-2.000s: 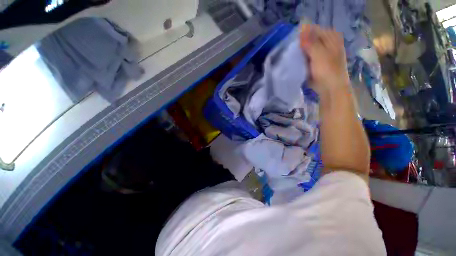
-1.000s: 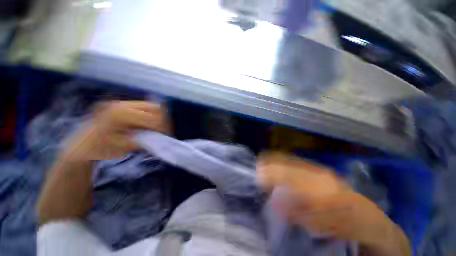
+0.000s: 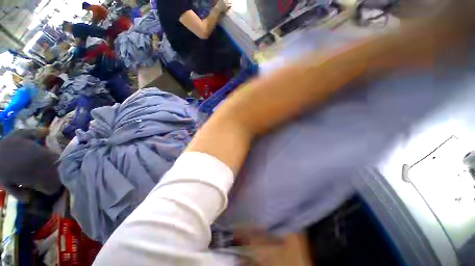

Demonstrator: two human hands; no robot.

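A large blue-grey cloth (image 3: 312, 166), blurred by motion, spreads from the upper right to the lower middle, partly over the front edge of the pale machine table. My left arm, in a white sleeve, reaches across it. My left hand (image 3: 435, 39) is a dark blur at the upper right; its fingers and any grip cannot be made out. A blurred patch of skin at the bottom edge, under the cloth, appears to be my right hand (image 3: 278, 250). It is cut off, and its fingers cannot be made out.
A big gathered blue-grey cloth bundle (image 3: 135, 150) lies left of my arm. A thin metal rod (image 3: 429, 156) lies on the machine table (image 3: 416, 202) at right. A person in dark clothing (image 3: 200, 41) stands beyond. A red crate (image 3: 62, 241) is at lower left; more people and heaps lie behind.
The view has swung left to the bundle and workshop. The narrow cloth strip between my hands no longer shows; a large cloth does. My left arm now reaches to the upper right.
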